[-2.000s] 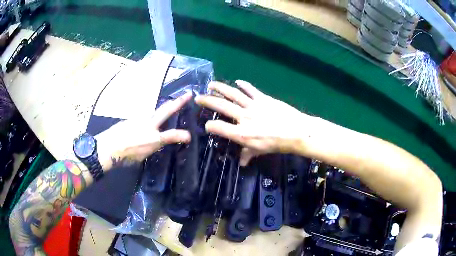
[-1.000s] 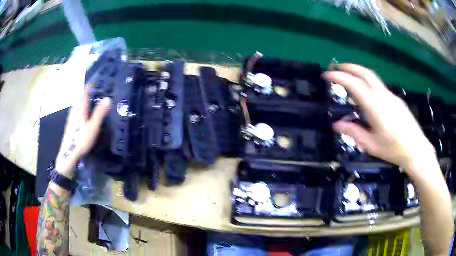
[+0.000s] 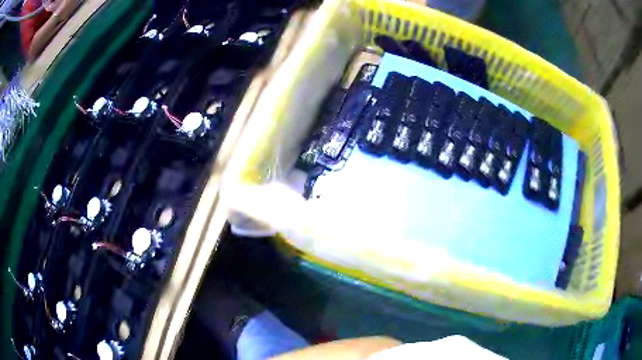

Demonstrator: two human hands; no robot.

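Note:
Neither of my hands is visible; only a strip of bare arm and a white sleeve, likely mine, shows at the bottom edge. A yellow plastic basket (image 3: 607, 211) lies in front of me on the right. In it, several black control panels (image 3: 429, 130) lie side by side on a light blue divider sheet (image 3: 422, 211). More black panels lie at its left and far sides. Rows of black housings (image 3: 158, 183) with round silver-white components (image 3: 143, 241) and thin red wires fill the left.
A pale wooden bench edge (image 3: 200, 239) runs between the housings and the basket. The green conveyor (image 3: 24, 183) curves along the far left, with a white cable bundle (image 3: 15, 112) beyond it. Another person's hand (image 3: 48, 28) is at the top left. Blue cloth (image 3: 266, 337) shows below.
The view has swung right, from the stacked panels and housings to the yellow basket. Both hands, visible earlier over the panels and housings, are out of the picture.

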